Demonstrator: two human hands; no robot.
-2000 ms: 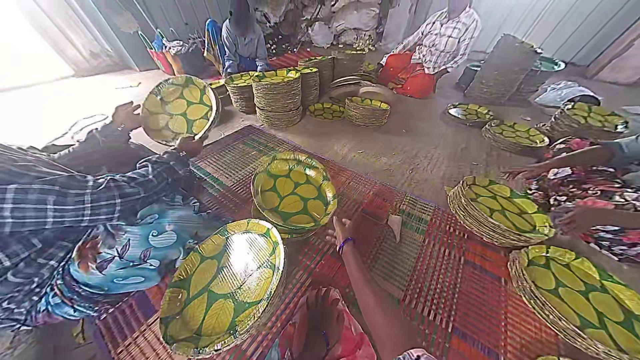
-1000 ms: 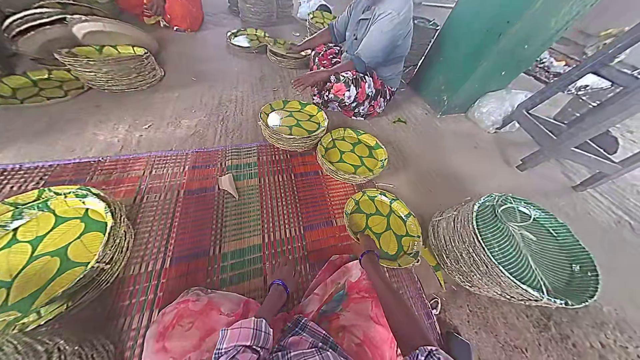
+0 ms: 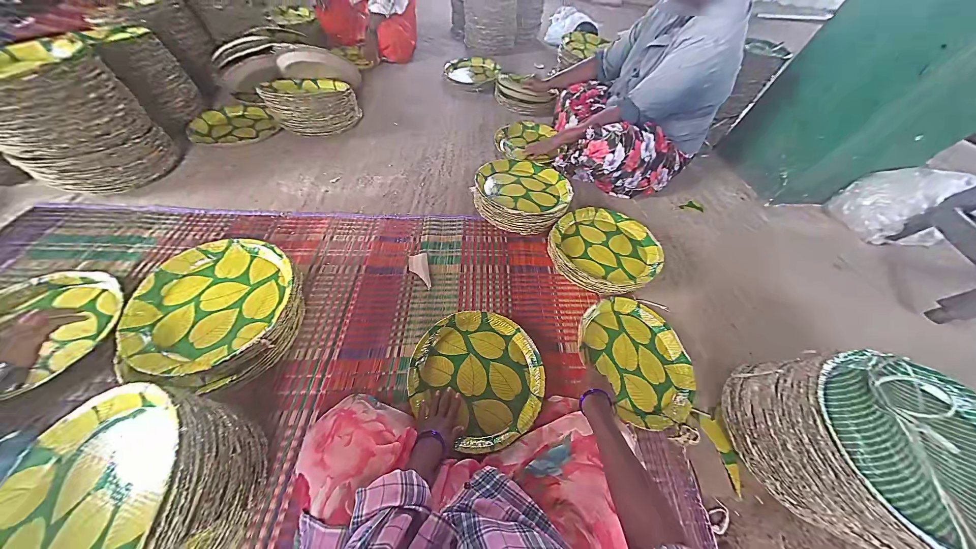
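A round leaf-patterned plate [image 3: 488,366], yellow and green, lies in front of me at the edge of my lap. My left hand [image 3: 442,415] rests on its lower left part, fingers spread, and whether it grips the rim cannot be told. To the right, another leaf-patterned plate [image 3: 640,358] lies at the mat's edge. My right hand [image 3: 597,385] is at that plate's left rim, its fingers partly hidden, so its hold is unclear. Beyond them stand a stack of plates [image 3: 606,248] and a second stack [image 3: 523,191]. A scrap of paper or leaf [image 3: 419,269] lies on the woven mat [image 3: 366,305].
Plate stacks stand at left [image 3: 210,305] and lower left [image 3: 221,465]. Another person's hand [image 3: 27,339] is over a plate at far left. A co-worker [image 3: 663,84] sits ahead. A tied stack with a green face [image 3: 900,442] is at right, a green pillar [image 3: 862,99] behind.
The view has swung right, then partly back. A second earlier my left hand was over my lap without a plate; now it is on one. My right hand remains at the right-hand plate.
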